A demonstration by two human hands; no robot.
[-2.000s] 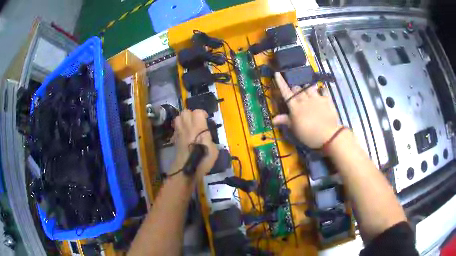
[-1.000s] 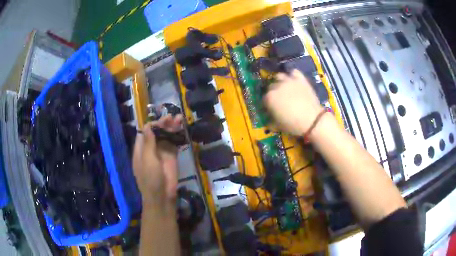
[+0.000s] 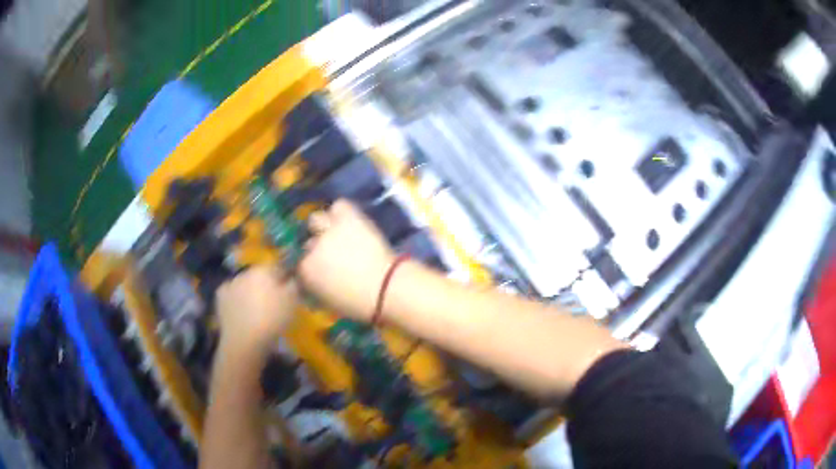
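The orange fixture tray (image 3: 316, 353) runs diagonally in front of me, with black power adapters (image 3: 353, 179) seated in rows along both sides. A green connector board (image 3: 275, 215) lies along its middle. My right hand (image 3: 341, 256) is over the board, fingers bent. My left hand (image 3: 255, 307) is just left of it, curled, over the tray's left half. The two hands are close together. The view is blurred, and whatever the fingers may hold is hidden.
A blue basket (image 3: 87, 353) of black adapters is at the lower left. A perforated metal plate (image 3: 587, 119) lies to the right of the tray. A light-blue stool (image 3: 165, 128) stands beyond the tray's end. A red bin (image 3: 820, 366) is at the right edge.
The view has turned, so the tray and basket sit further left and tilted. My left hand has moved from beside the tray to near my right hand, over the tray.
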